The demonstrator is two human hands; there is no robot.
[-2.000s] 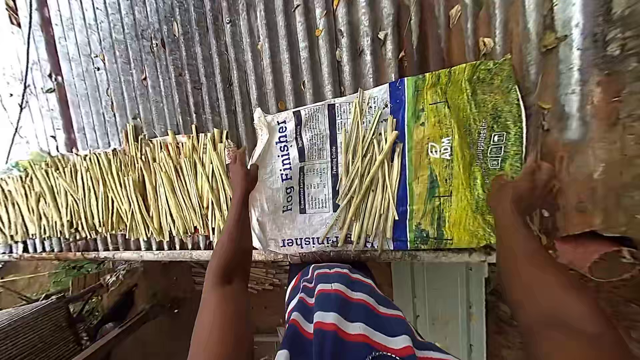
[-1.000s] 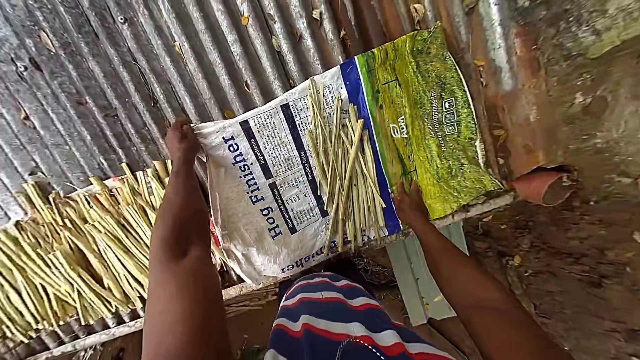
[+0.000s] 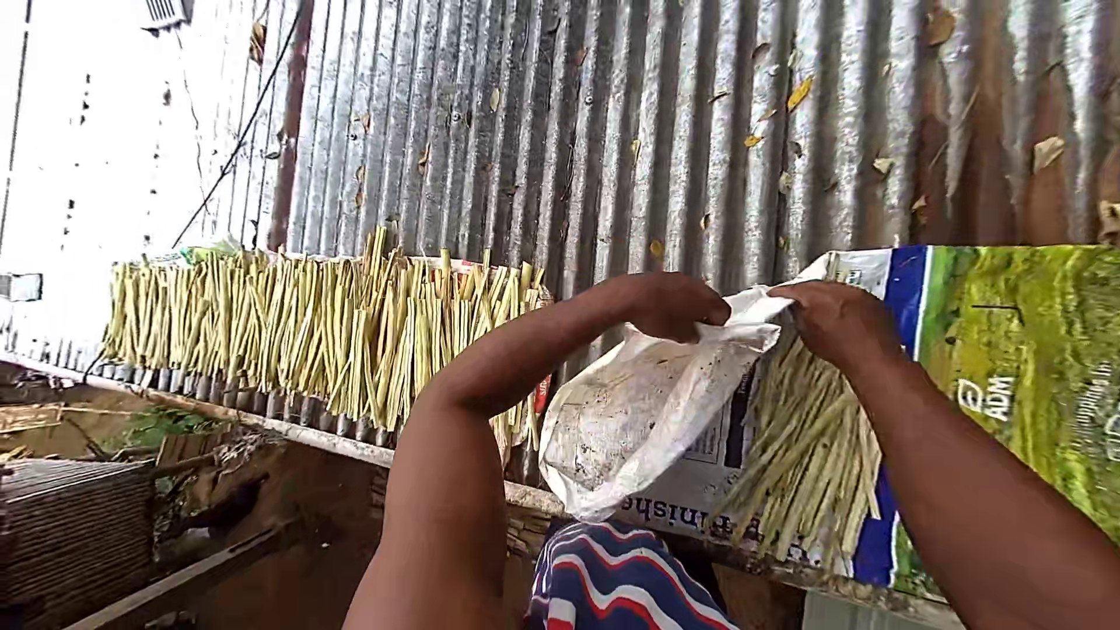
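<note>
My left hand (image 3: 678,308) grips the folded-up left end of a woven plastic feed sack (image 3: 612,420), whose pale inner side shows. Beside it my right hand (image 3: 836,322) holds the same sack edge near its upper corner. Under my right hand and forearm, a small bundle of cut plant stalks (image 3: 809,455) lies on the printed sack. The sack's green and yellow end (image 3: 1032,350) lies flat at the right. A long row of pale stalks (image 3: 332,332) is spread to the left of the sack.
The corrugated metal sheet (image 3: 595,175) beneath bears scattered dry leaves. A pole-like edge (image 3: 289,435) runs along its near side. Below at the left is a slatted stack (image 3: 74,534). A dark cable (image 3: 245,131) crosses at the upper left.
The sack's left end lay flat before and is now lifted and folded rightward. My right hand has moved from the sack's green part to its folded edge, close to my left hand.
</note>
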